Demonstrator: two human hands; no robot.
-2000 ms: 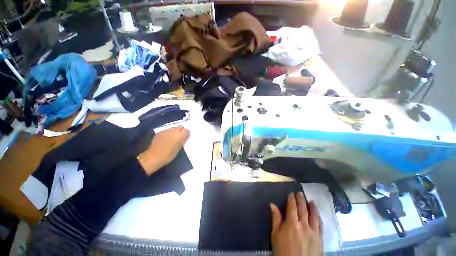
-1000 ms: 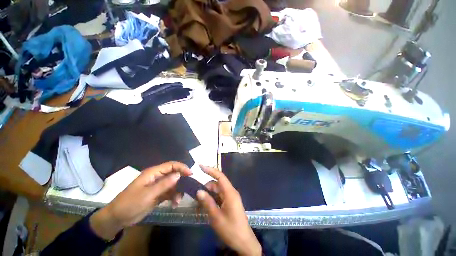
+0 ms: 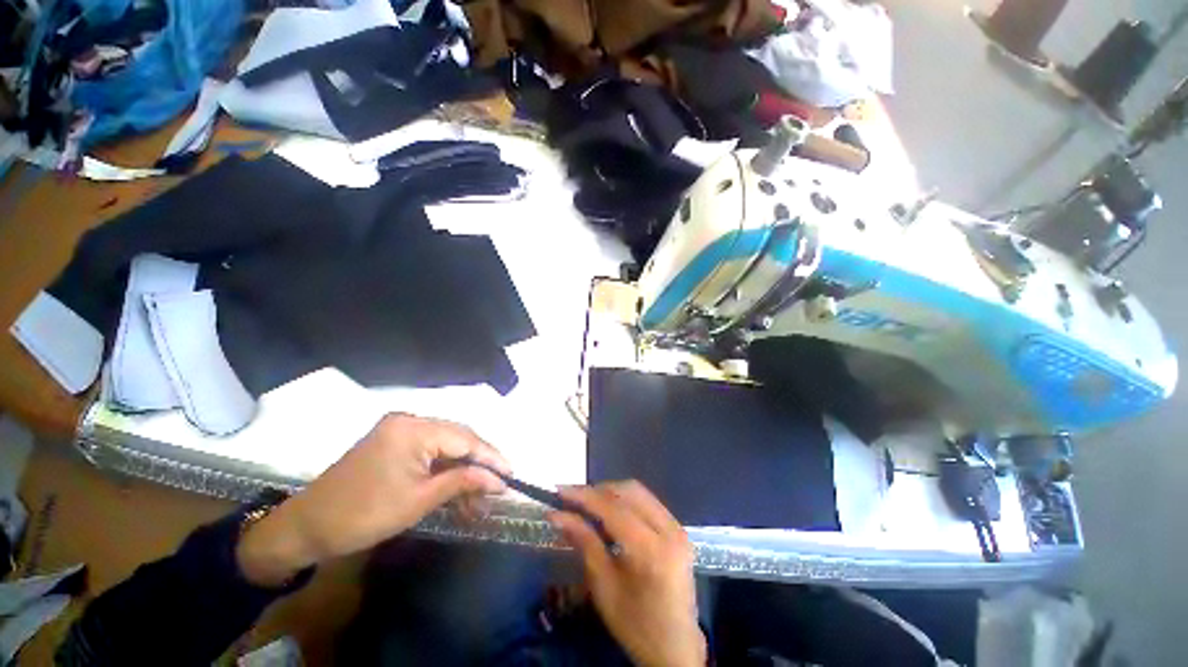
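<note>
A narrow black strip (image 3: 534,491) is stretched between my two hands above the table's front edge. My left hand (image 3: 391,489) pinches its left end and my right hand (image 3: 635,554) holds its right end. A black cut panel (image 3: 710,450) lies flat to the right, its back edge at the needle area of the white and light-blue sewing machine (image 3: 899,313). The presser foot is too small and blurred to tell if it is down. A stack of black panels (image 3: 352,287) lies left of the machine.
A small strip pile (image 3: 450,171) lies behind the stack. White cloth pieces (image 3: 196,358) lie at its left. Brown cloth (image 3: 612,37), white crumpled cloth (image 3: 834,52) and a blue heap (image 3: 163,78) are at the back. A small dark metal device (image 3: 971,489) stands at the right.
My left hand has left the panel stack and my right hand has left the panel by the needle. Both came together at the front edge, and the strip is now drawn out straight between them.
</note>
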